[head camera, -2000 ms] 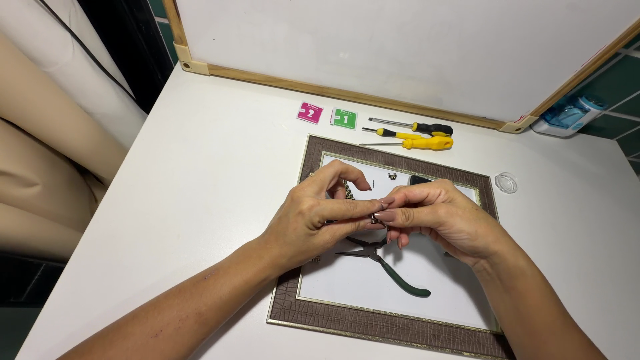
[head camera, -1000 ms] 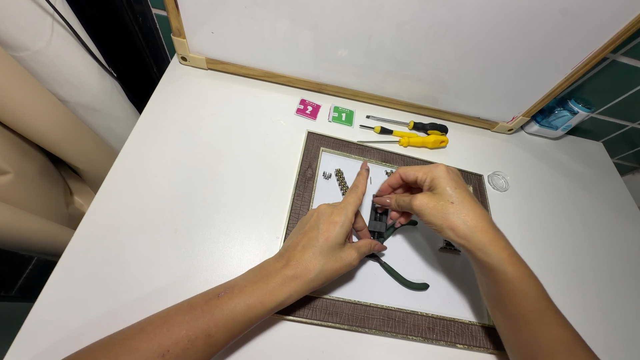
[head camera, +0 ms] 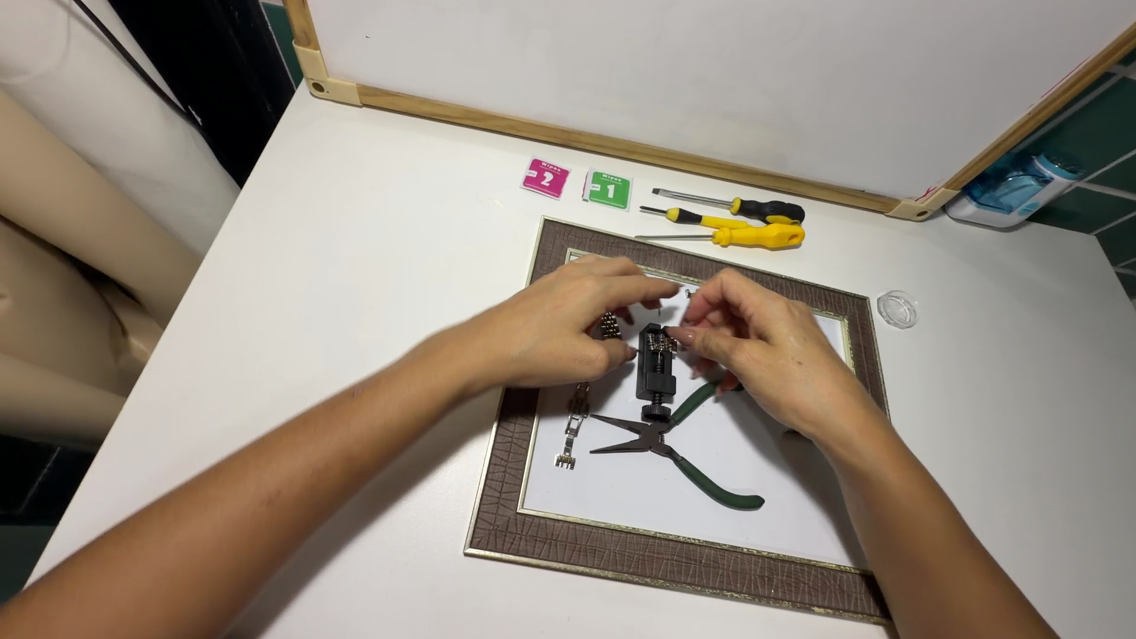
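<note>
A black watch-link remover [head camera: 656,377] lies on the white sheet inside a brown picture frame, with a small metal bracelet piece [head camera: 661,343] in its upper part. My left hand [head camera: 581,319] is at its left, fingers apart, over a metal watch bracelet [head camera: 577,413] that it partly hides. My right hand [head camera: 754,342] has thumb and index finger at the right side of the bracelet piece; whether they grip it cannot be told. Long-nose pliers with green handles [head camera: 657,437] lie with parted jaws just below the link remover, their upper handle running toward my right hand.
The brown picture frame [head camera: 506,479] surrounds the work. Behind it lie three screwdrivers [head camera: 759,235], a green wipe packet [head camera: 608,189] and a magenta wipe packet [head camera: 545,178]. A small clear round dish [head camera: 898,309] stands at right, a wood-edged whiteboard [head camera: 621,155] at the back.
The link remover, between my hands one second ago, now rests above the pliers. My left hand has moved up and left of it, and a bracelet piece now shows in the tool.
</note>
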